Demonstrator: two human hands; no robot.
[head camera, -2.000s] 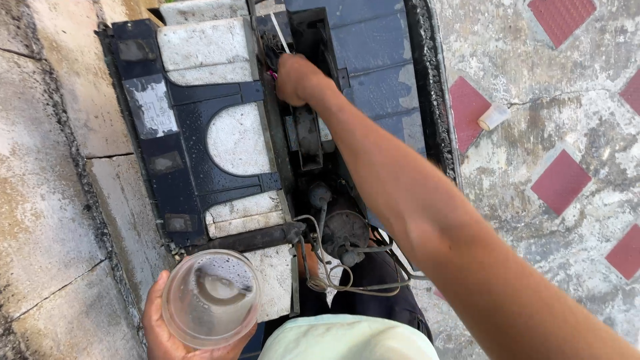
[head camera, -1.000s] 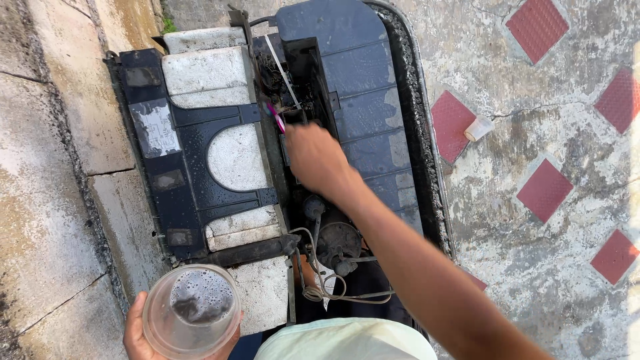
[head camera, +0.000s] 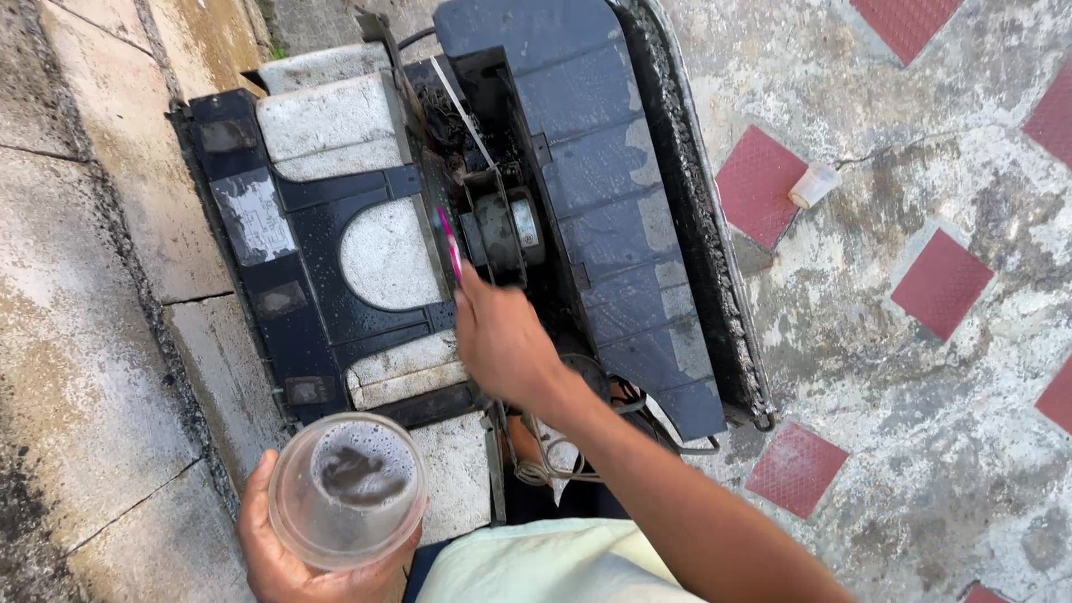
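My left hand (head camera: 280, 544) holds a clear plastic tub (head camera: 347, 492) with greyish, foamy liquid in it, at the lower left. My right hand (head camera: 507, 339) grips a pink-and-white brush or similar slim tool (head camera: 450, 239); its head is hard to make out. The tool lies over the inner edge of a dirty appliance with a dark blue plastic housing (head camera: 578, 167) and white foam blocks (head camera: 389, 255). Just right of the tool's tip, a round motor (head camera: 507, 234) sits in the open channel. A pale thin strip (head camera: 462, 113) slants across the channel above the motor.
Looped cables (head camera: 544, 456) hang near the appliance's lower end, by my legs. A small translucent cup (head camera: 814, 185) lies on the stained concrete floor with red tiles (head camera: 942, 283) at the right. Stone slabs (head camera: 109, 243) run along the left side.
My right hand has moved down along the channel from its upper part, and the motor it covered now shows. My left hand still holds the tub.
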